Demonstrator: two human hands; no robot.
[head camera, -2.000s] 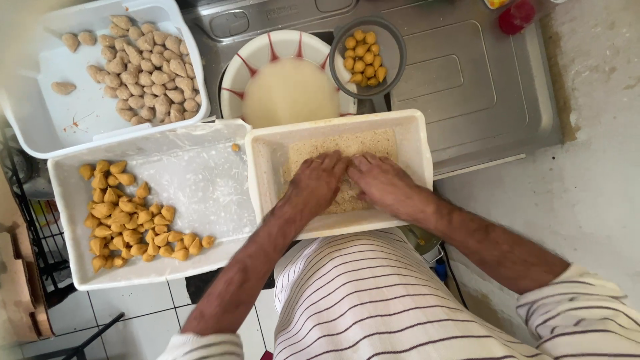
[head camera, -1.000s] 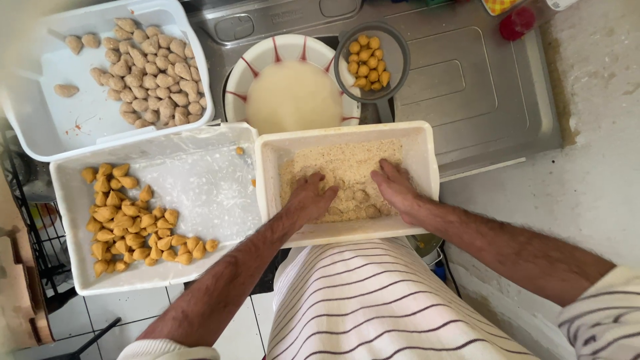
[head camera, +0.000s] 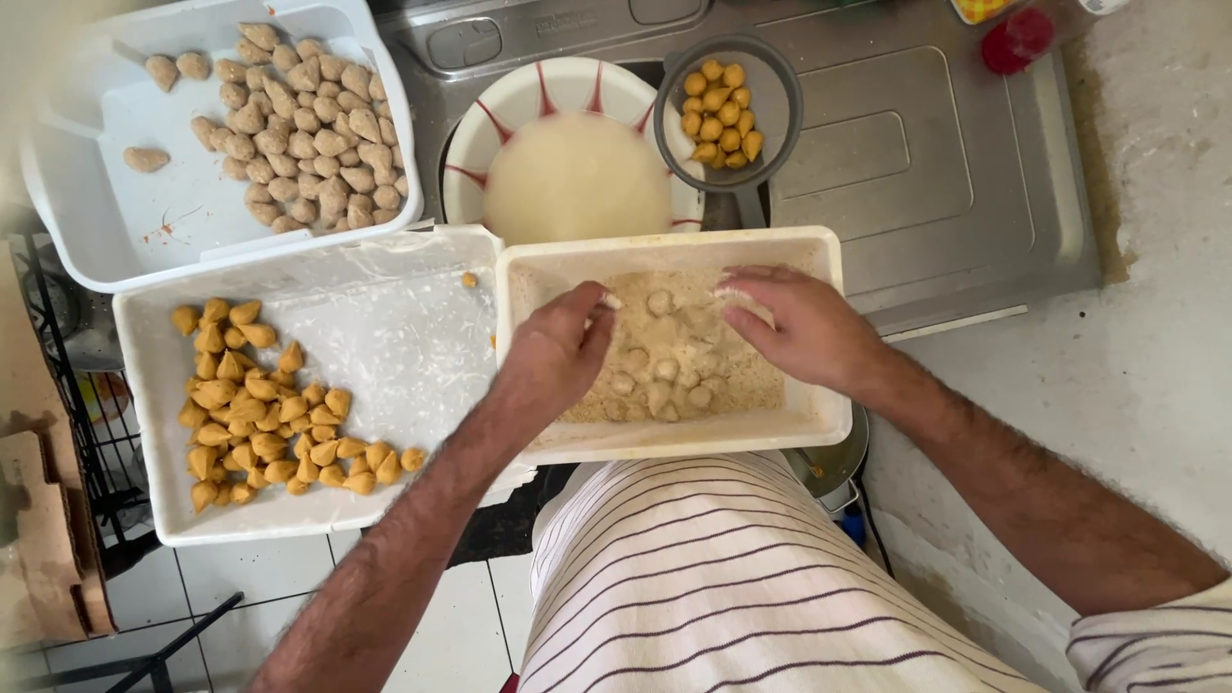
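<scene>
A white plastic tub (head camera: 674, 445) holds breadcrumbs (head camera: 746, 385) and several crumb-coated dough pieces (head camera: 666, 370). My left hand (head camera: 566, 342) is over the tub's left side, fingers curled and crumbs on the fingertips; whether anything is between them cannot be told. Over the right side is my right hand (head camera: 794, 322), palm down, fingers apart, crumbs on it and nothing seen in it. Left of this tub, a white tray (head camera: 385, 318) holds many orange teardrop-shaped dough pieces (head camera: 241, 414). Behind stands a bowl of cloudy liquid (head camera: 577, 178), with a grey strainer (head camera: 791, 115) of orange pieces (head camera: 720, 114) beside it.
A pale blue bin (head camera: 115, 217) at the upper left holds many coated teardrop pieces (head camera: 318, 135). The steel sink top (head camera: 885, 164) extends to the right, with a red object (head camera: 1016, 40) near its back corner. A black wire rack (head camera: 101, 423) stands at the left.
My hands were together in the crumbs, then moved apart; now both are higher in the tub. Several coated pieces now show on the crumbs between them.
</scene>
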